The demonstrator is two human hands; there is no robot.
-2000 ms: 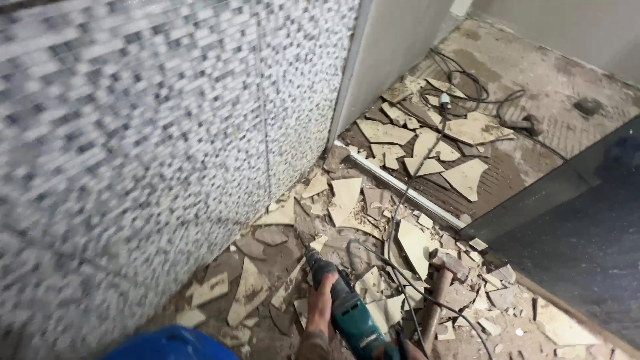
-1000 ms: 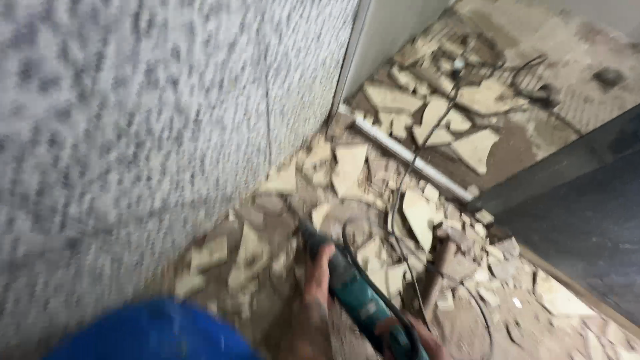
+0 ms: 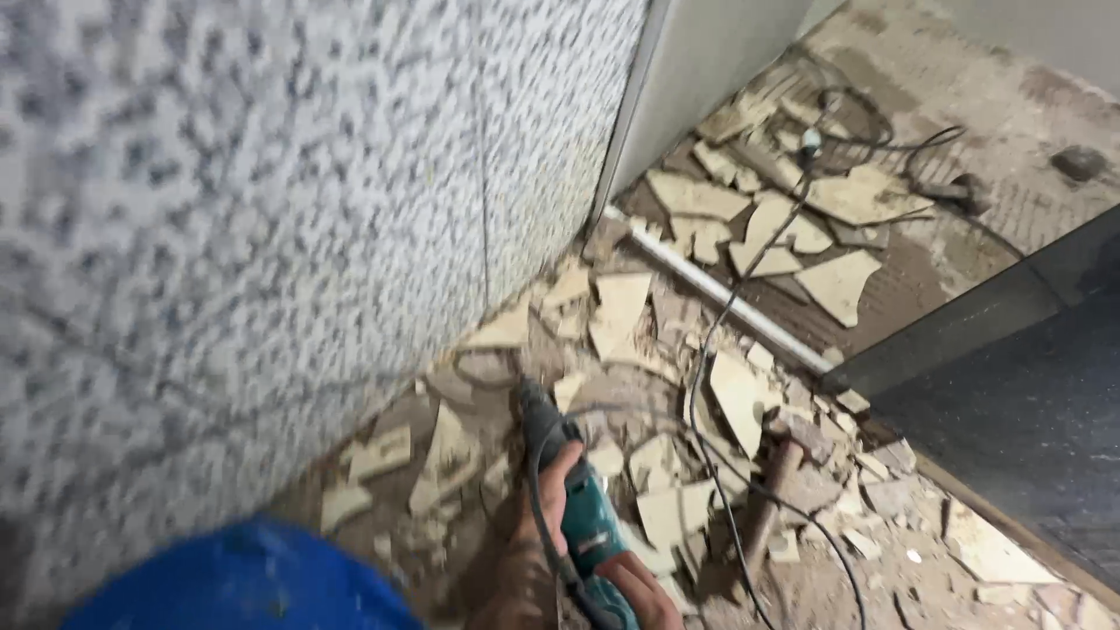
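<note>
A teal and black corded rotary hammer [image 3: 588, 516] points away from me, down at the rubble near the foot of the wall. My left hand [image 3: 553, 494] is closed around its front part, behind the black nose. My right hand [image 3: 643, 591] grips its rear end at the lower edge of the view. The tip of the tool lies among broken tiles [image 3: 446, 455]; its exact contact is blurred. A black power cable [image 3: 700, 394] crosses the debris to the right of the tool. A hammer with a wooden handle [image 3: 774, 499] lies right of the cable.
Mosaic-patterned wall [image 3: 306, 175] stands at the left. A pale metal strip [image 3: 726, 302] crosses the doorway; beyond it lie tile shards [image 3: 840, 284] and a cable connector [image 3: 811, 142]. A dark panel [image 3: 1015, 385] stands at right. Something blue and rounded [image 3: 245, 582] fills the lower left.
The blue rounded thing shows more at the lower left than two seconds ago. Both hands stay on the rotary hammer, which remains low over the rubble.
</note>
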